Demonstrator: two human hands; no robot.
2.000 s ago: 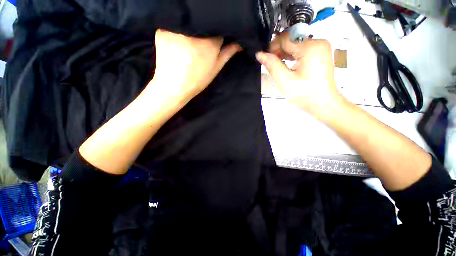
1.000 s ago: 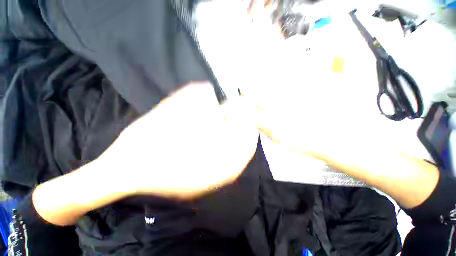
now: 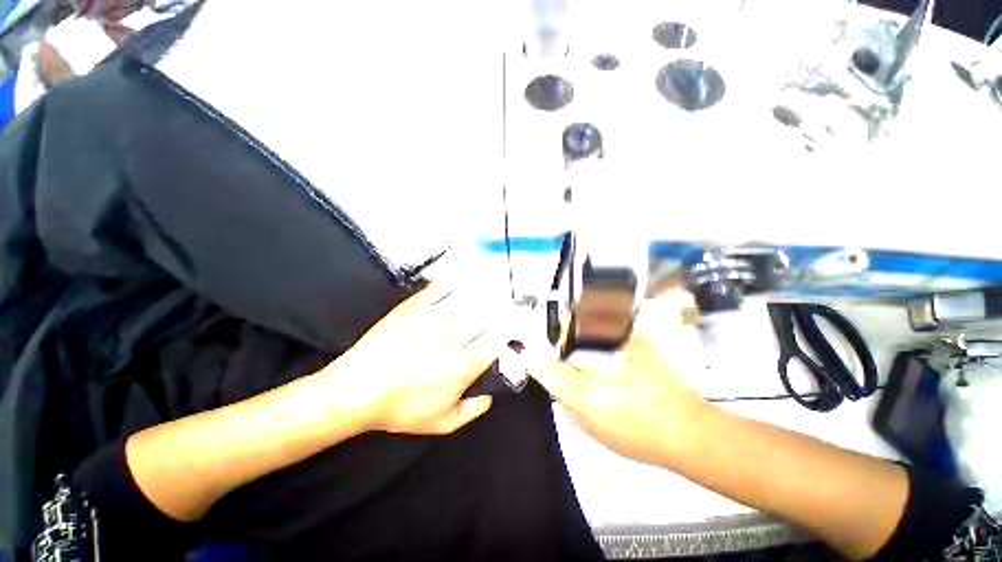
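Note:
A black garment piece [image 3: 231, 220] covers the left of the table and hangs over its front edge. A pale stitched seam edge [image 3: 286, 170] runs diagonally along it. The white sewing machine head [image 3: 769, 187] with a blue stripe stands in front of me. My left hand [image 3: 423, 357] lies on the black cloth left of the presser foot [image 3: 513, 362], fingers spread and pointing at the needle area. My right hand [image 3: 621, 395] is just right of the foot, its fingertips near the cloth edge. Glare hides the fingertips, so any grip is unclear.
Black scissors [image 3: 822, 357] lie right of my right hand, partly behind the machine head. A flat dark rectangle, maybe a phone [image 3: 912, 406], lies further right. A measuring tape [image 3: 703, 538] runs along the front edge. Part of another person's hand [image 3: 49, 64] shows at the top left.
The view has shifted up, so the machine head now shows. The black cloth has been turned back and laid diagonally on the left. Both hands have moved to the presser foot.

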